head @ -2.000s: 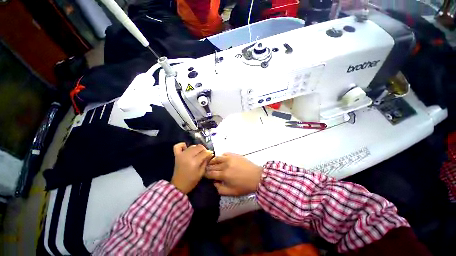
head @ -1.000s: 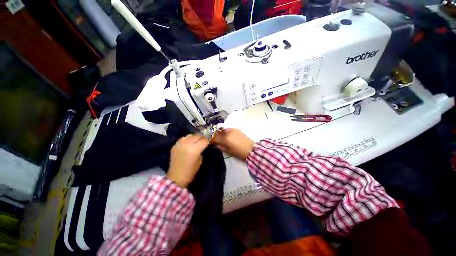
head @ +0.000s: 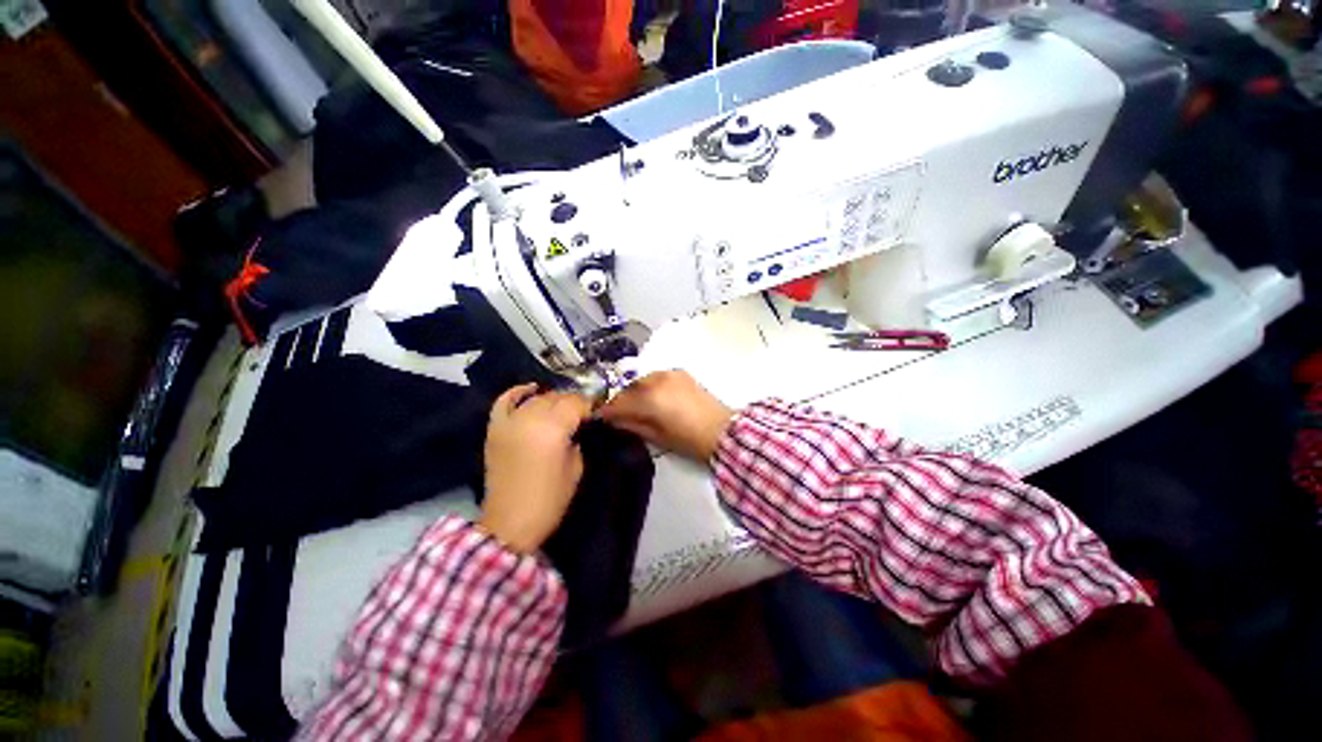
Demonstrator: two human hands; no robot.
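A black garment panel lies spread over the left of the table, and black cloth hangs over the front edge below my hands. My left hand grips the black cloth just in front of the presser foot. My right hand pinches the cloth edge beside it, fingertips close to the left hand's. The needle point and the seam are hidden by the fingers and machine head. The white brother sewing machine stands over the work.
Red-handled snips lie under the arm. A black-and-white striped part lies at the left. A pale blue bin and a black heap with a red tie are behind. A white rod rises from the machine head.
Since two seconds ago both hands have moved up closer to the presser foot, still on the cloth. The cloth at the front edge now hangs more to the right. The view has shifted slightly.
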